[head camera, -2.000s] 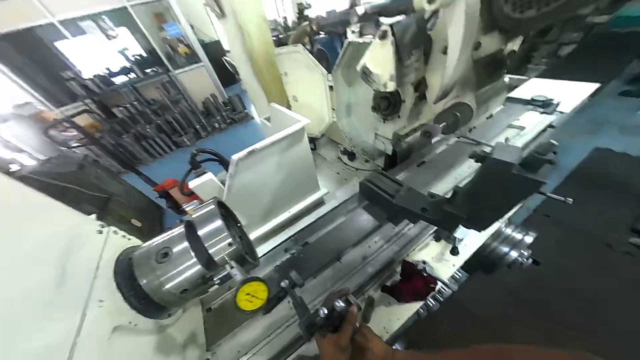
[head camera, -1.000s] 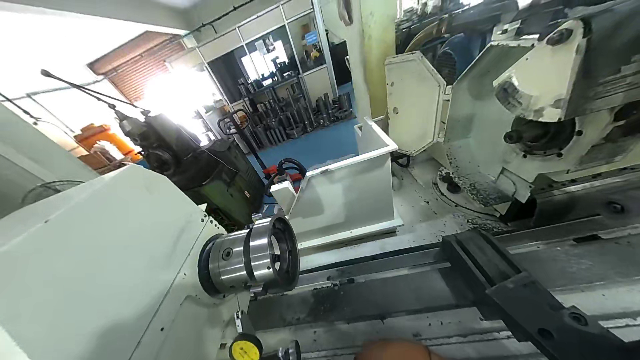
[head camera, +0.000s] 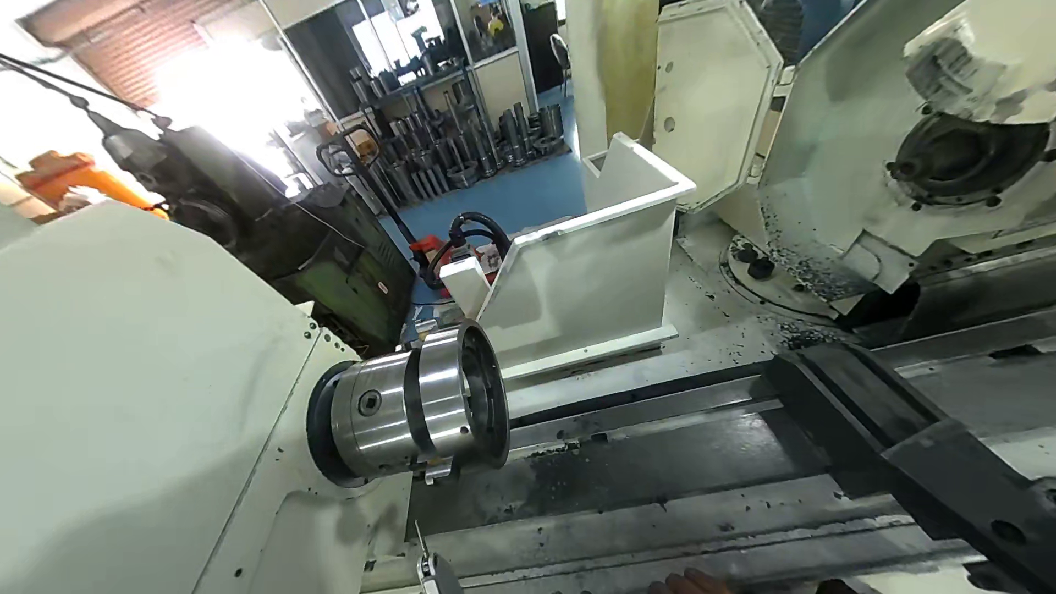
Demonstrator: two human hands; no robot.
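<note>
A steel chuck point(head camera: 371, 412) projects from the pale machine housing, with a shiny metal ring point(head camera: 445, 392) at its front. Below it, the thin stylus and metal body of a dial indicator point(head camera: 436, 573) rise from the bottom edge; its dial is out of frame. Fingertips of what seems to be my right hand point(head camera: 689, 582) show at the bottom edge, low over the machine bed point(head camera: 660, 462). The rest of that hand is cut off, so whether it holds anything cannot be told. My left hand cannot be made out.
A dark steel bracket point(head camera: 891, 429) spans the bed at right. Behind the bed stand a white sheet-metal guard point(head camera: 594, 272) and a grinding wheel housing point(head camera: 949, 148). A green machine point(head camera: 355, 272), a red pallet jack point(head camera: 429, 247) and racked metal parts point(head camera: 462, 148) are farther back.
The view has swung left and closer to the chuck. The yellow dial and most of the hand, visible two seconds ago, have left the frame.
</note>
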